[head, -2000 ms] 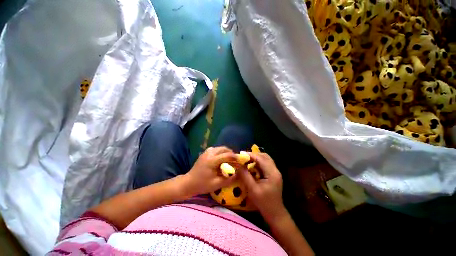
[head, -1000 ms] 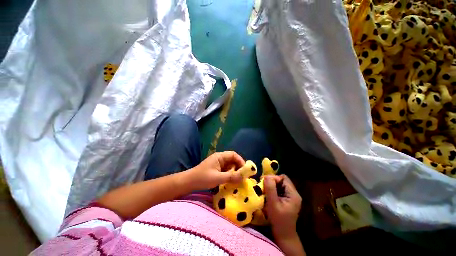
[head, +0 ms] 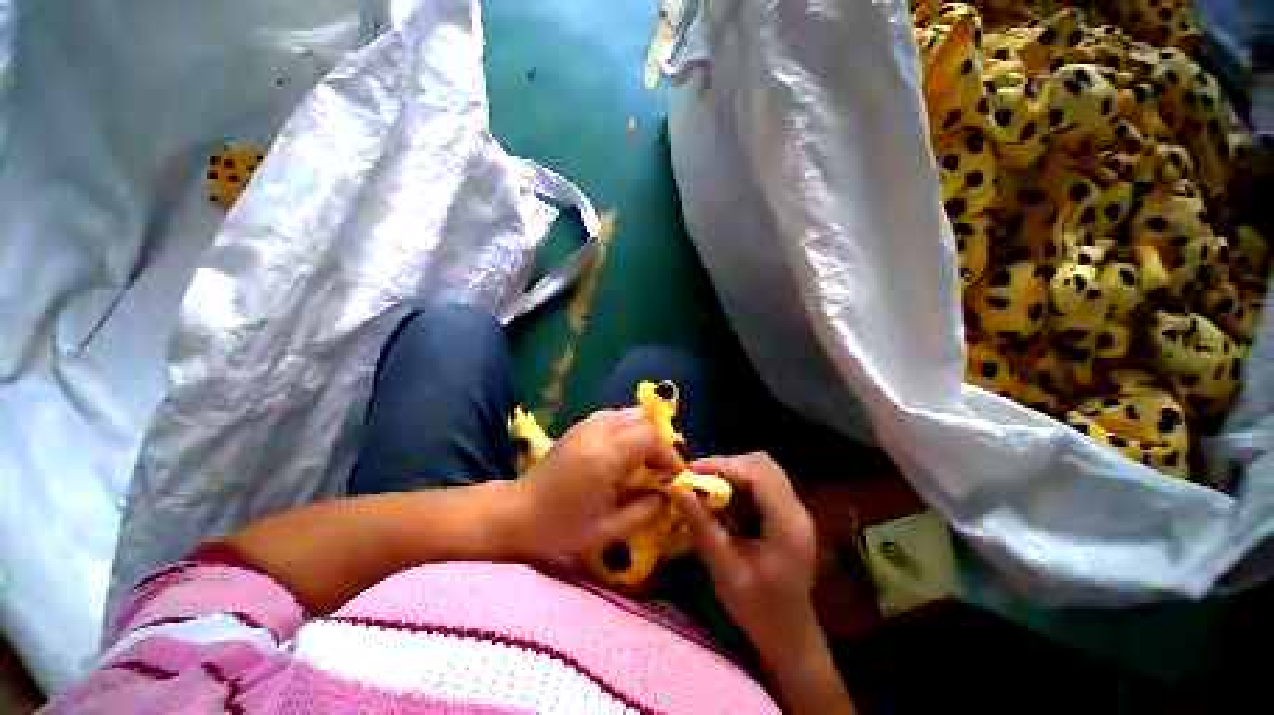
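Observation:
A yellow plush giraffe puppet with black dots (head: 619, 559) is held over my lap, largely covered by my hands. My left hand (head: 604, 482) is closed on it from the left, with small yellow stubs sticking out above and to the left of the fingers. My right hand (head: 755, 524) pinches it at the right, by a yellow stub between the two hands. The fingertips are partly hidden, and I cannot tell whether the right hand also holds a tool.
A white woven sack (head: 796, 182) at the right is heaped with spotted yellow puppets (head: 1076, 210). Another white sack (head: 321, 210) stands open at the left, with a spotted piece (head: 232, 173) inside and a strap loop. A pale card (head: 911, 562) lies right of my hands.
The puppet has been turned in my hands. My left hand now covers much of its body, and my right hand has moved in close beside it. The view has shifted slightly.

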